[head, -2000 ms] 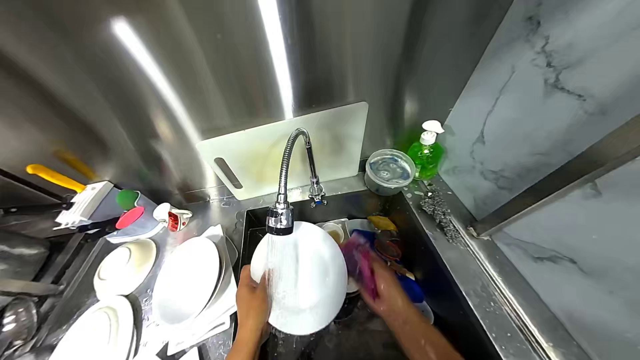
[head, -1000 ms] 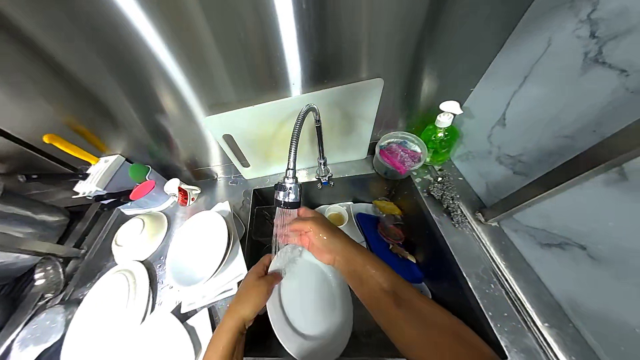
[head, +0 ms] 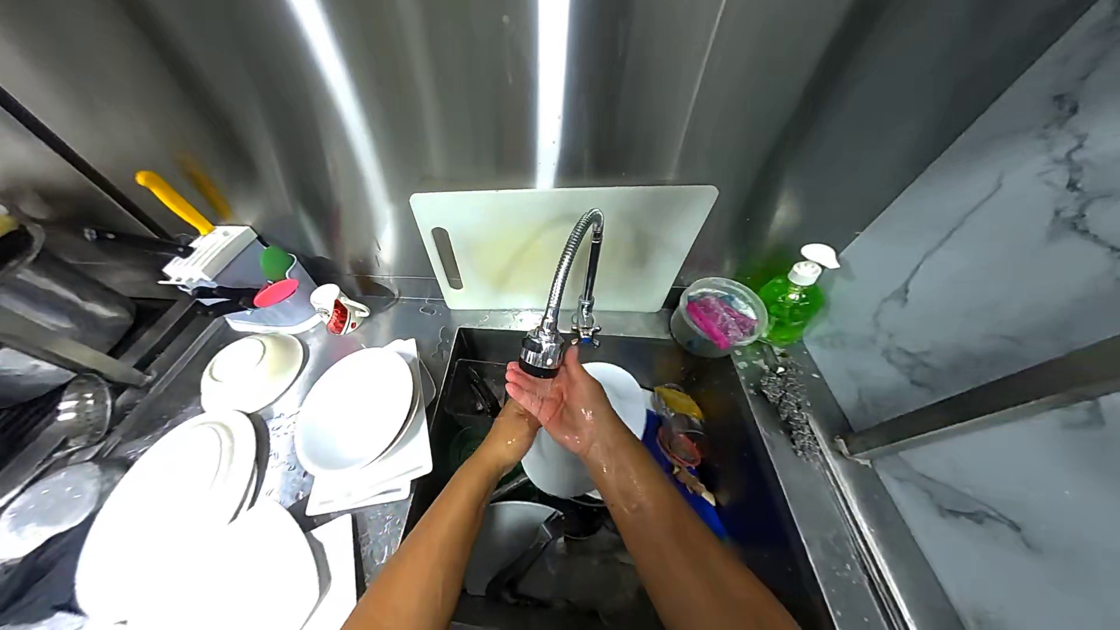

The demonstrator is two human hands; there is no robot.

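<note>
Under the head of the flexible chrome faucet (head: 542,350), my right hand (head: 573,402) is held palm up with its fingers apart and nothing in it. My left hand (head: 512,433) is just beside and partly behind it; its fingers are largely hidden, and no object shows in it. Both hands are wet. Below them in the dark sink, white plates (head: 553,464) lie partly covered by my right hand and forearm. A pink scrubber (head: 722,319) rests in a clear round tub (head: 681,337) at the sink's back right corner.
A white cutting board (head: 647,254) leans on the steel wall. Green soap bottle (head: 792,302) and steel wool (head: 787,402) are at right. White bowls (head: 354,411), stacked plates (head: 166,516), a mug (head: 337,308) and a utensil holder (head: 297,297) stand left. A pan (head: 507,542) lies in the sink.
The white plate held one second ago is out of my hands. Both hands have come together under the faucet. The pink scrubber, in my right hand two seconds ago, is in the tub.
</note>
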